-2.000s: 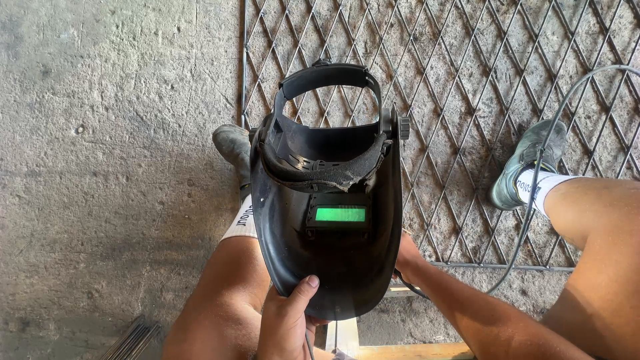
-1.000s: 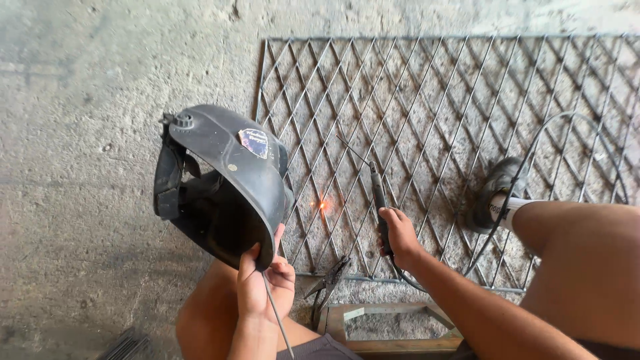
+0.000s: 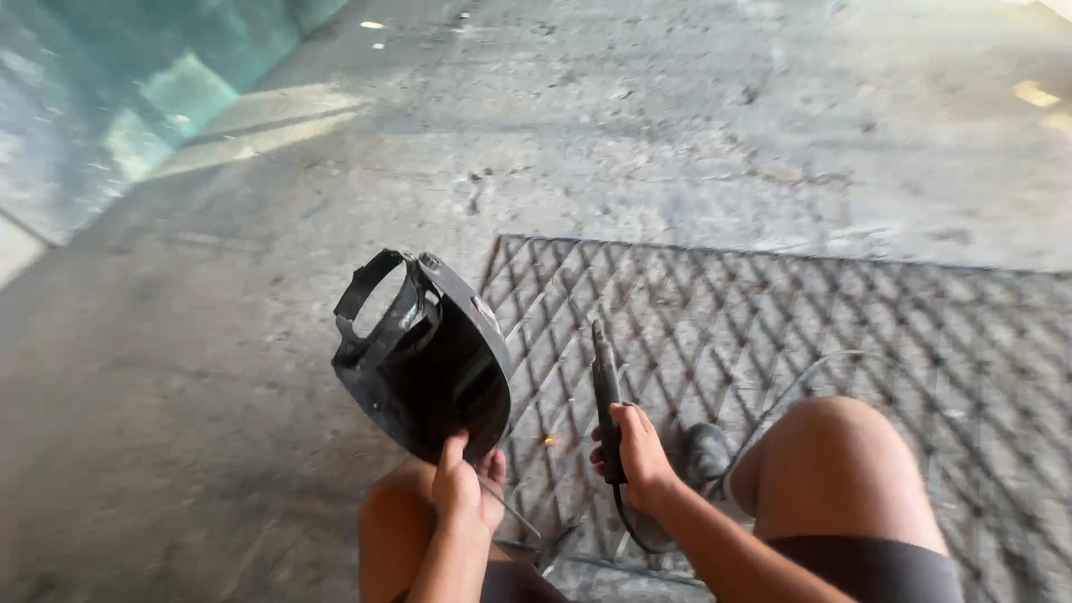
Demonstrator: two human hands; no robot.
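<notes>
My left hand [image 3: 469,486] grips the lower rim of a black welding helmet [image 3: 435,377], whose hollow inside and headband [image 3: 368,293] face left and up. A thin rod [image 3: 515,511], likely a welding electrode, sticks out below the same hand. In my right hand [image 3: 641,452] is a black electrode holder [image 3: 607,402] with its tip pointing up and a cable at its lower end; no rod shows clearly in its tip. Both hands are above a metal lattice grille [image 3: 754,327] lying on the floor. A small orange glow [image 3: 549,440] shows on the grille between them.
My knees flank the work, with a shoe [image 3: 706,456] on the grille at right. A cable [image 3: 787,389] loops beside the right leg. Dark tongs or a clamp [image 3: 559,540], blurred, lies near the grille's lower edge. A greenish wall or panel [image 3: 167,75] stands at upper left of the concrete floor [image 3: 251,335].
The helmet was held upright with its inside facing me, then turned sideways; now its headband points to the upper left. The right hand's electrode holder has come into view. The view has swung upward.
</notes>
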